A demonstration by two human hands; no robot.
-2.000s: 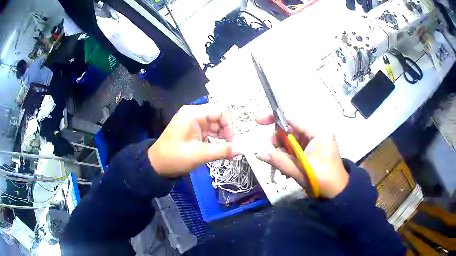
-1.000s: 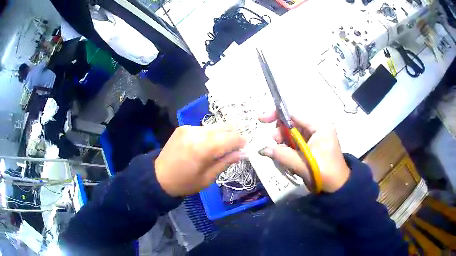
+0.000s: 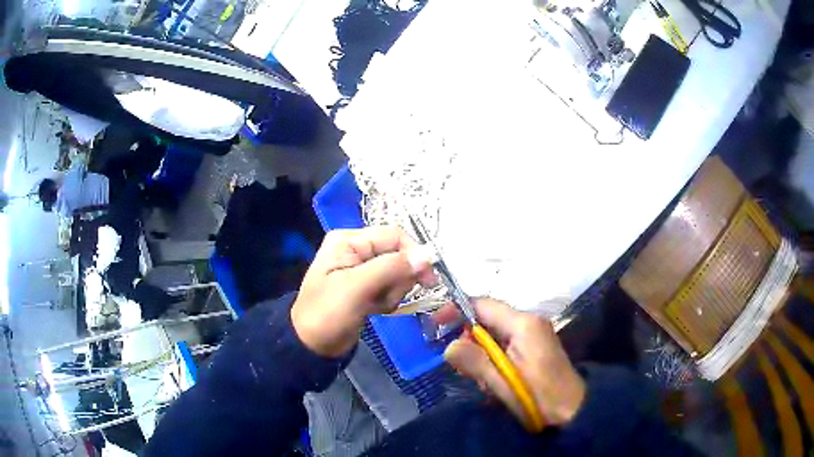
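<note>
My right hand (image 3: 522,357) holds scissors (image 3: 451,284) with yellow-orange handles. Their silver blades point up and left, with the tips beside the fingers of my left hand (image 3: 353,281). My left fingers are pinched together at the blades. A thin white strip seems to be between them, but glare hides it. A tangled pile of cream strips (image 3: 406,170) lies on the edge of the white table (image 3: 527,178) and hangs over the blue crate (image 3: 415,344), which my hands partly cover.
A black phone (image 3: 649,87), yellow snips (image 3: 669,25) and black-handled scissors (image 3: 714,22) lie at the upper right by machine parts (image 3: 580,36). A chair (image 3: 705,268) bears white strips at the right. A dark cord pile (image 3: 366,45) lies at the top. A person (image 3: 80,192) is far left.
The view has turned and shifted. The scissors have moved down and left, bringing the blades to my left hand. My left fingers are now closed together near the blade tips.
</note>
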